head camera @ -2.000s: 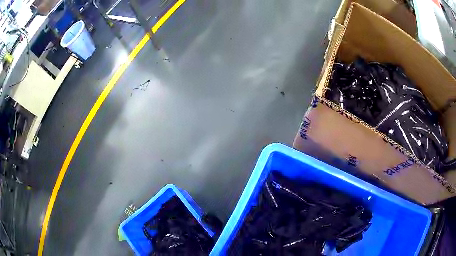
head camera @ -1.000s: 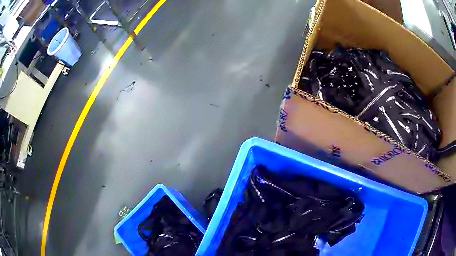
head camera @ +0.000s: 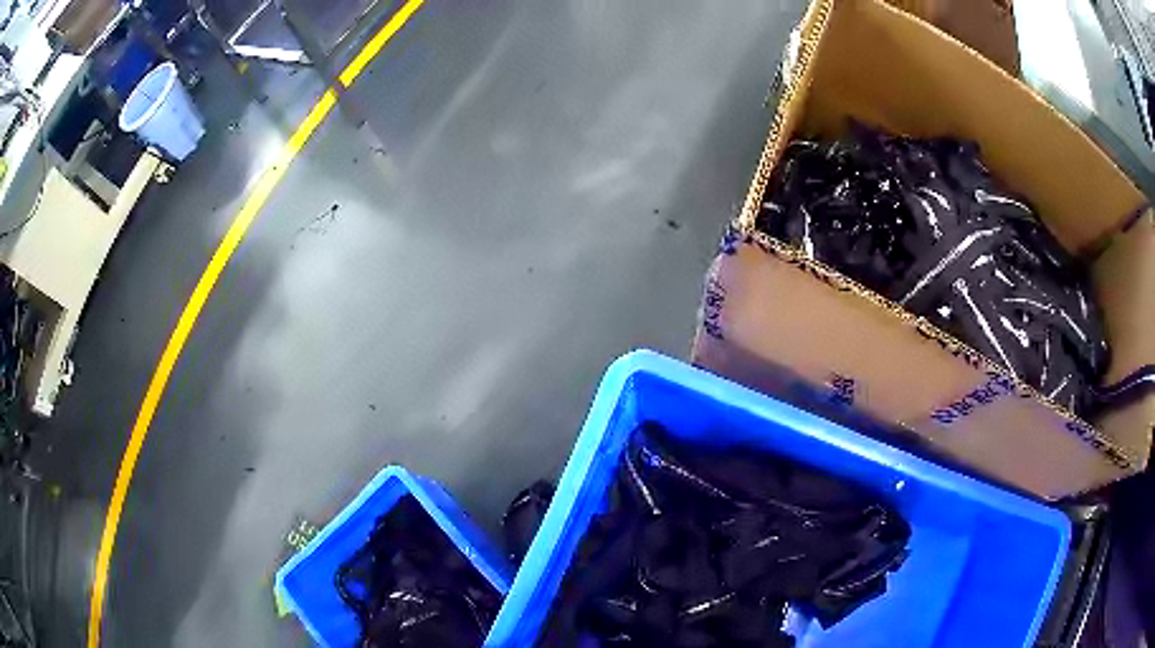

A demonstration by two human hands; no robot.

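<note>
A large blue plastic tote (head camera: pixel 975 557) stands at the bottom right, cut off by the lower edge. A heap of black sewn pieces (head camera: pixel 722 532) with thin pale lines lies in its left and middle part. A small blue tote (head camera: pixel 459 529) stands to its left and holds similar black pieces (head camera: pixel 412 576). An open cardboard carton (head camera: pixel 861 348) with purple-blue print stands behind the large tote, with a tangled heap of black pieces (head camera: pixel 944 253) in it. Neither of my hands is in the picture.
Grey floor (head camera: pixel 507 253) with a curved yellow line (head camera: pixel 203 285) lies to the left. A light blue waste bin (head camera: pixel 165 114) and a pale table or board (head camera: pixel 70 241) are at the upper left. Black material (head camera: pixel 526 513) shows between the totes. A dark chair edge (head camera: pixel 1087 576) is at the lower right.
The view has shifted, so the carton and totes sit a little further left in the picture. The heaps look unchanged, and no hand has come into view.
</note>
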